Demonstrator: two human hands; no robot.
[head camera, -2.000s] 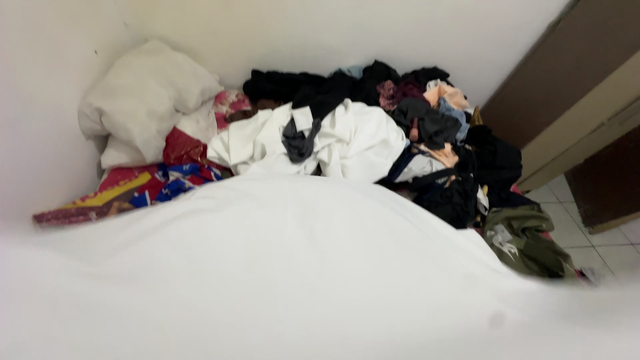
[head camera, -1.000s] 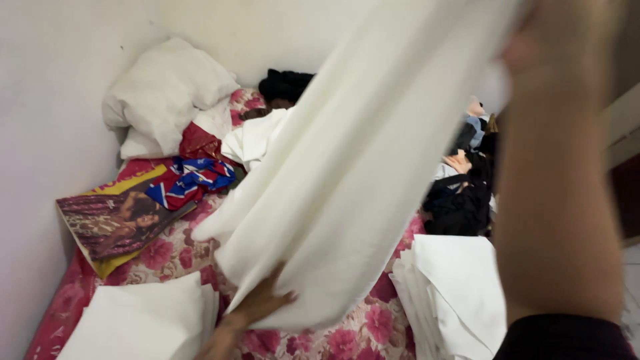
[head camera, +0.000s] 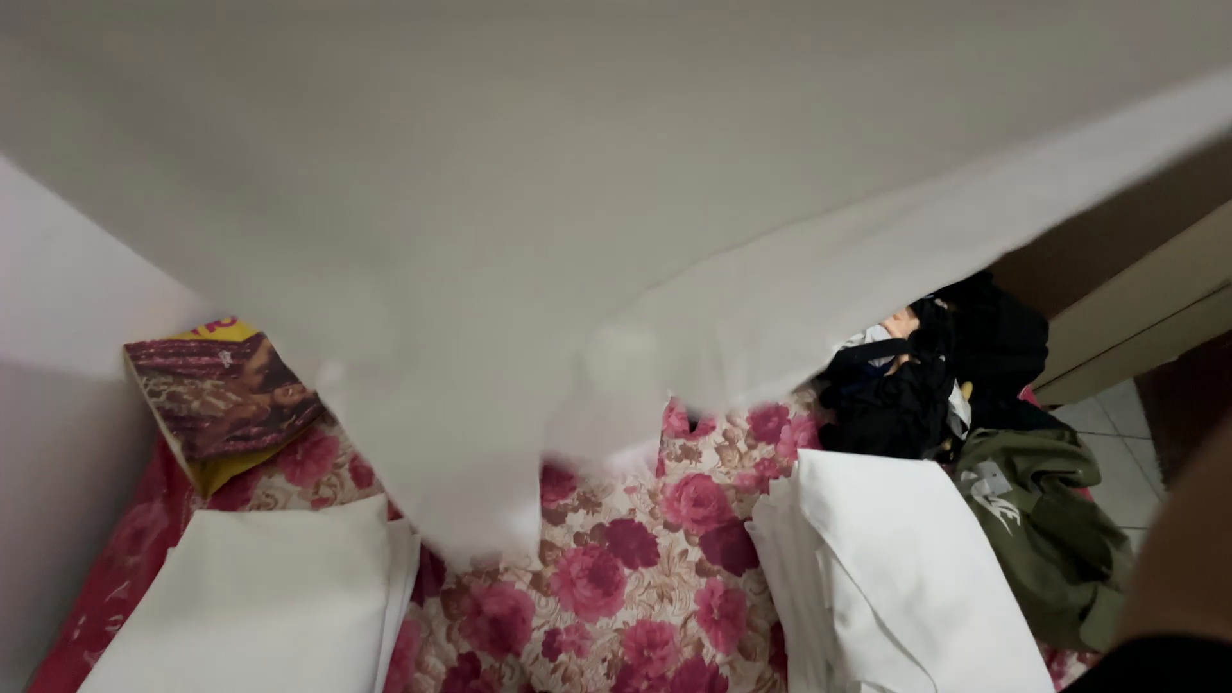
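A large white cloth (head camera: 539, 221) hangs across the upper and middle part of the view, blurred by motion, its lower folds over the flowered bedspread (head camera: 626, 597). Both of my hands are out of view; a blurred forearm with a dark sleeve shows at the lower right edge, and what that hand holds cannot be seen. Below the cloth lie two stacks of folded white cloth, one at left (head camera: 250, 597) and one at right (head camera: 895, 568).
A magazine or bag with a printed picture (head camera: 226, 395) lies at the left by the wall. Dark clothes (head camera: 895, 404) are heaped at the right, with an olive green garment (head camera: 1039, 529) beside them. Beyond is a tiled floor (head camera: 1116, 433).
One second ago both hands showed, one raised at the right and one low at the left by the cloth. Now the cloth is spread wide across the view and the hands are out of sight.
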